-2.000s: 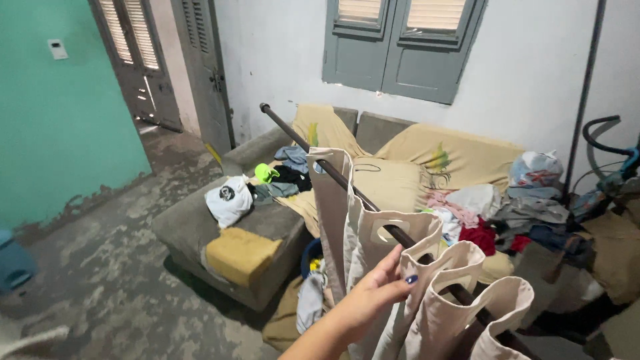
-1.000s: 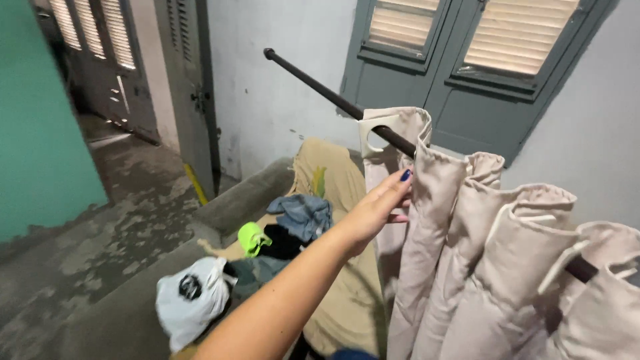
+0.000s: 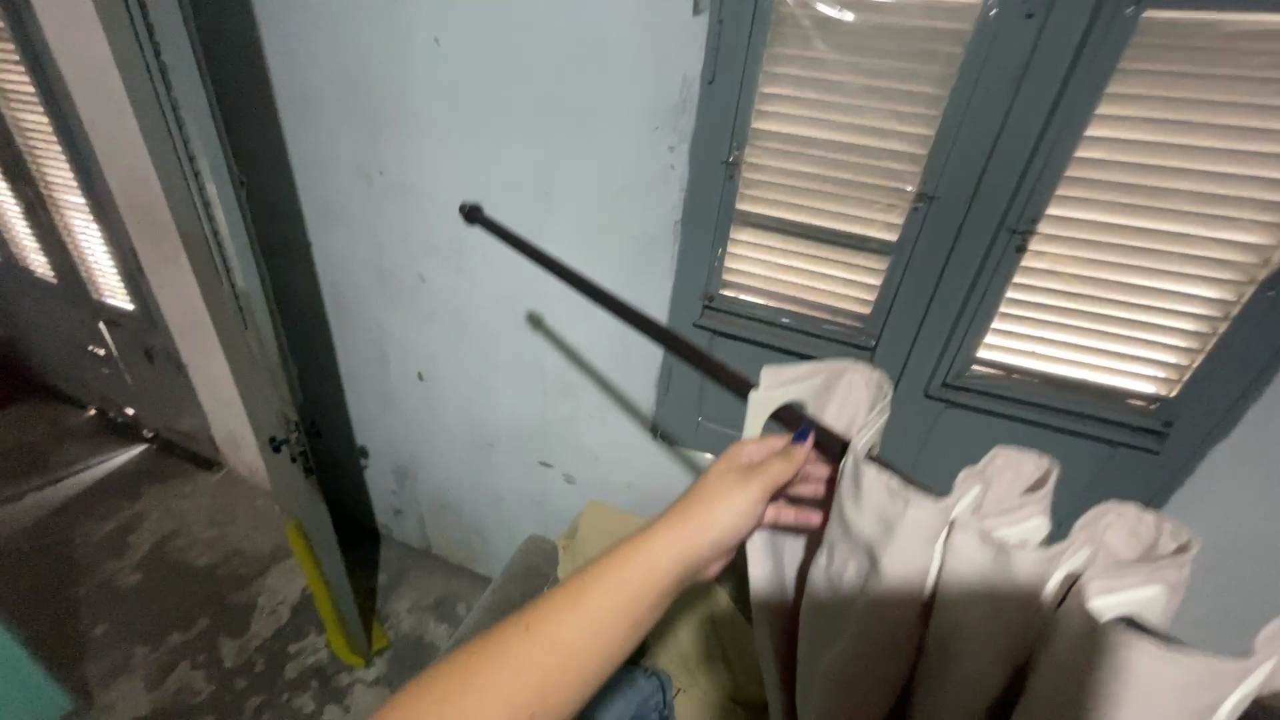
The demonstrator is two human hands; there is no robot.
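Note:
A dark metal curtain rod (image 3: 610,300) slants across the head view, its knobbed end at the upper left. The light beige curtain (image 3: 880,580) hangs from it in bunched folds, with the rod passing through white-rimmed openings near its top edge. My left hand (image 3: 765,490) is at the curtain's leading fold, just under the rod; its thumb lies against the rod and its fingers curl into the fabric. The curtain partly hides the fingertips. My right hand is out of view, as is the far end of the rod.
Behind the rod stand a pale wall (image 3: 480,120) and a grey louvred window (image 3: 900,340). At the left is a grey door (image 3: 290,400) with a yellow strip (image 3: 322,600) at its foot. A cloth-covered sofa (image 3: 515,590) shows below my forearm.
The view has swung upward and closer to the window. Two seconds ago my left hand was among the curtain's folds; now it is at the leading fold, by the bare part of the rod.

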